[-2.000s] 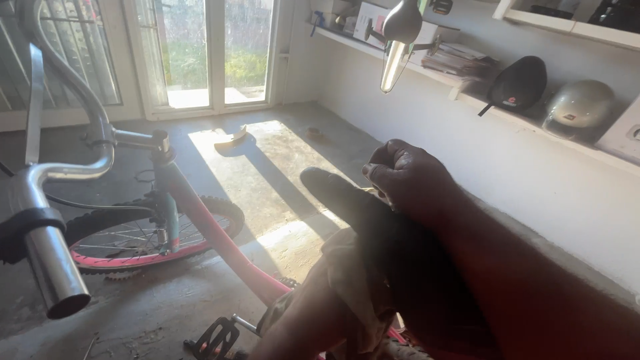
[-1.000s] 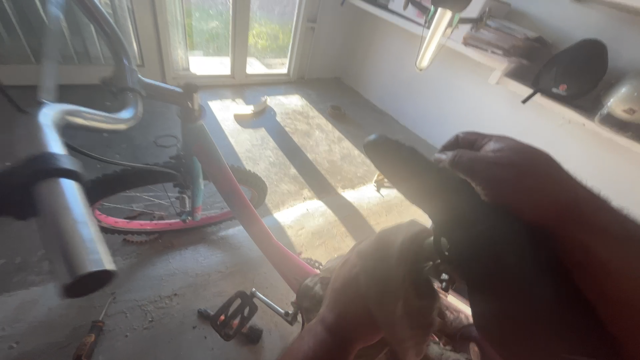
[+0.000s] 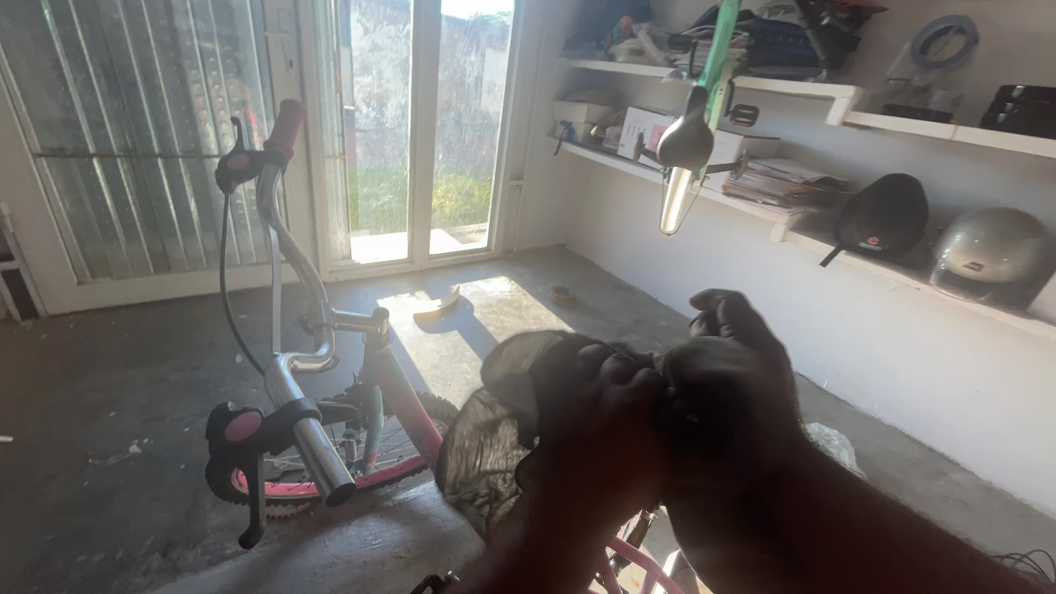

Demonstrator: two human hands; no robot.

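Note:
A dirty, crumpled cloth [image 3: 487,450] hangs from my left hand [image 3: 598,404], whose fingers are bunched against a dark bicycle saddle. My right hand [image 3: 747,355] is curled around the rounded end of that saddle [image 3: 701,375], close beside the left; deep shadow hides much of the contact. To the left stands the bicycle's chrome handlebar [image 3: 285,379], one end bare and the far end with a pink grip [image 3: 288,129]. Two brake levers are on the bar. Below it are the red-pink frame tube [image 3: 411,412] and the pink-rimmed wheel [image 3: 388,474].
A bicycle part with a saddle [image 3: 686,142] hangs ahead. Along the right wall, shelves [image 3: 907,272] hold papers, a black bag-like item [image 3: 885,216], a helmet [image 3: 994,247] and boxes. A curved piece [image 3: 437,305] lies on the sunlit floor near the glass doors [image 3: 421,132].
My two hands have come together at the saddle, and the cloth now spreads out left of my left hand. The view has tilted up, showing more of the shelves and handlebar.

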